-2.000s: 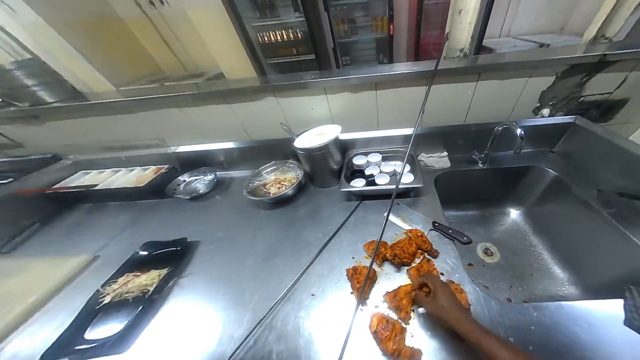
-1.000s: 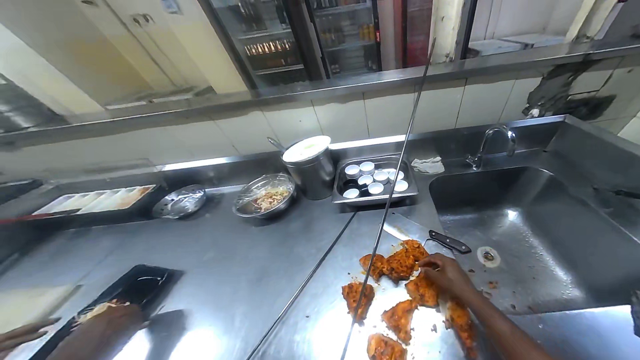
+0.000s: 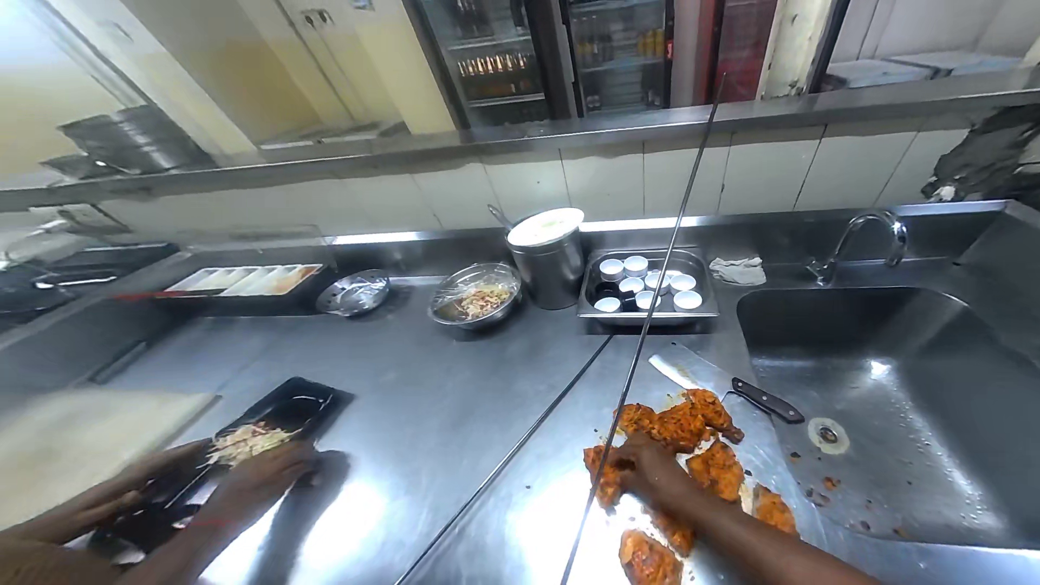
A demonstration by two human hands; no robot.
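Note:
My right hand (image 3: 650, 471) reaches in from the lower right, its fingers closed around the edge of a red-orange marinated chicken piece (image 3: 603, 479). Several more marinated chicken pieces (image 3: 686, 422) lie beside and under the forearm. A long thin metal skewer (image 3: 650, 309) slants up past the hand. Left of it runs a similar dark line (image 3: 508, 455); whether it is a skewer or a reflection, I cannot tell. My left hand is out of view. A knife (image 3: 768, 400) rests behind the chicken, its handle near the sink.
At the left, a co-worker's hands (image 3: 272, 467) touch a black platter (image 3: 305, 398) of shredded salad. Along the back stand a wrapped salad bowl (image 3: 463, 317), a metal pot (image 3: 552, 268) and a tray (image 3: 650, 318) of small white-topped cups. The sink (image 3: 886, 406) is at the right.
My right hand has moved left across the chicken, to the piece near the skewer. The co-worker's hands, absent two seconds ago, are now at the black platter.

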